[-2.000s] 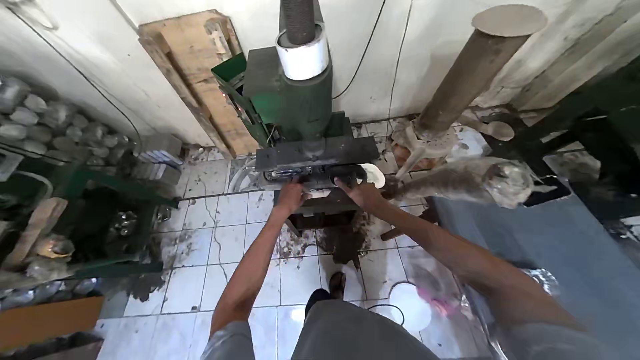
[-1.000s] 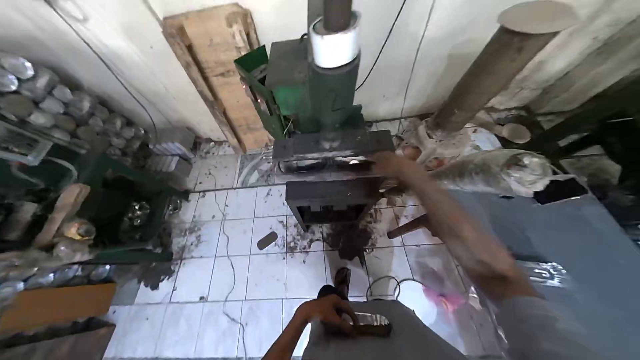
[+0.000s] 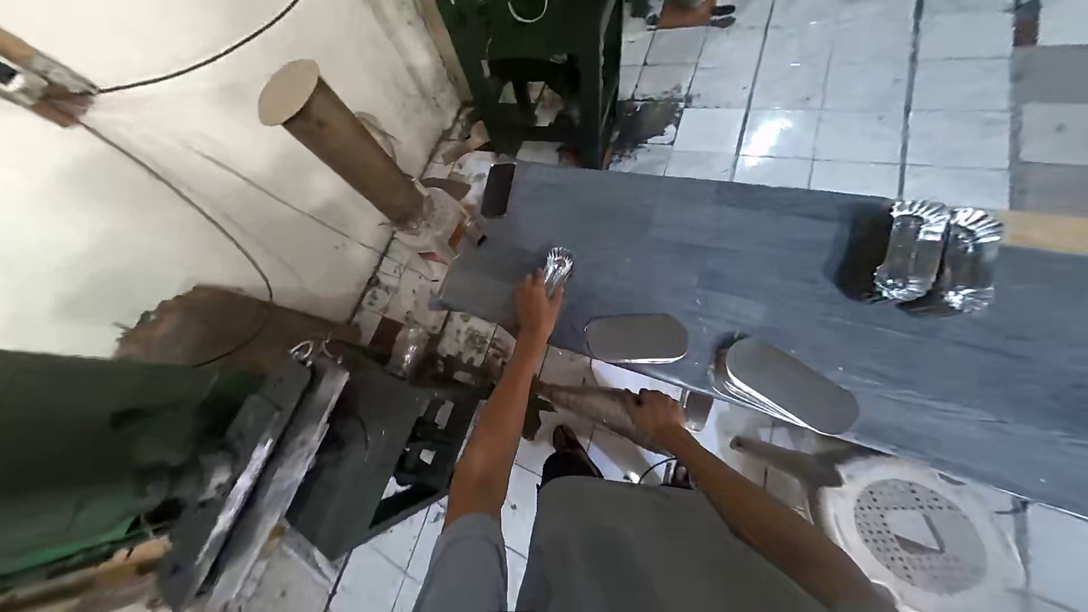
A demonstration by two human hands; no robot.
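Observation:
On the left part of the grey table, a small fluted foil tray [image 3: 558, 265] is in the fingers of my left hand [image 3: 537, 308]. My right hand [image 3: 659, 416] is curled around the end of a long, wrapped, greyish-brown bundle [image 3: 586, 403] below the table's near edge. Close to that edge lie a stack of oval grey sheets [image 3: 637, 337] and a second, thicker stack [image 3: 792, 384], turned at an angle. Two larger foil trays [image 3: 911, 251] stand side by side farther right. A dark oval piece [image 3: 498, 189] rests at the table's far left corner.
The grey table [image 3: 722, 229] spans the right side. A green press with dark metal plates [image 3: 263, 476] stands at lower left. A brown cylinder [image 3: 348, 153] leans by the wall, a white plastic stool [image 3: 922, 527] is at lower right, and a dark green stand [image 3: 544, 76] is beyond the table.
The view has swung right, from the press to the table. My left hand has gone from my lap to the table. My right hand has left the press and is at the bundle.

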